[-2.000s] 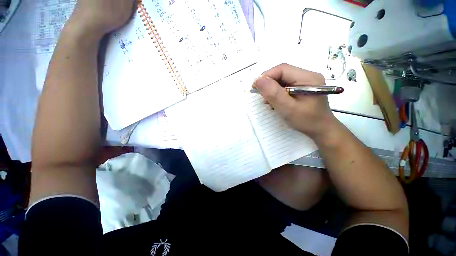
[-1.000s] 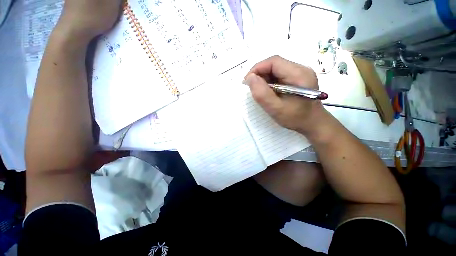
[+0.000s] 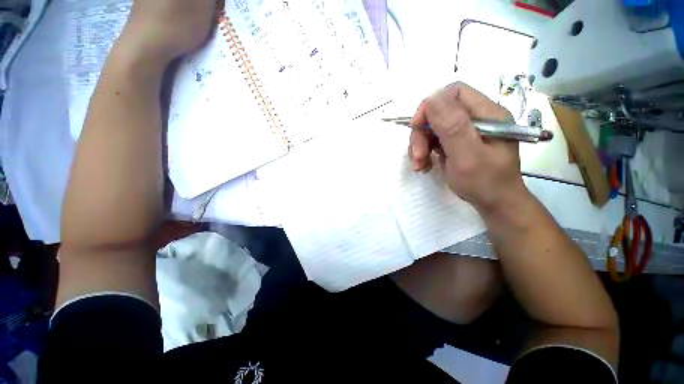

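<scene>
My right hand (image 3: pixel 469 139) holds a silver pen (image 3: pixel 510 130) with a dark red end; its tip points left, over or on the upper part of the lined paper (image 3: pixel 360 217). I cannot tell if the tip touches. The paper has a centre crease and overhangs the table edge. A spiral notebook (image 3: pixel 300 60) with blue handwriting and a copper-orange coil lies above and left of it. My left hand (image 3: pixel 176 22) is cut off by the top edge, at the notebook's upper left; its fingers are mostly hidden.
Printed forms (image 3: pixel 94 45) lie at the left. The sewing machine (image 3: pixel 622 56) is upper right, with a tan strip (image 3: pixel 581 154) and orange-red scissors (image 3: pixel 630 246) below it. A ruler strip (image 3: pixel 581 247) runs along the front edge. A crumpled white cloth (image 3: pixel 206 289) is below the table.
The view has shifted, so the scene sits slightly further right. My right hand has turned and lifted its fingers somewhat, and the pen's tip now shows beyond them.
</scene>
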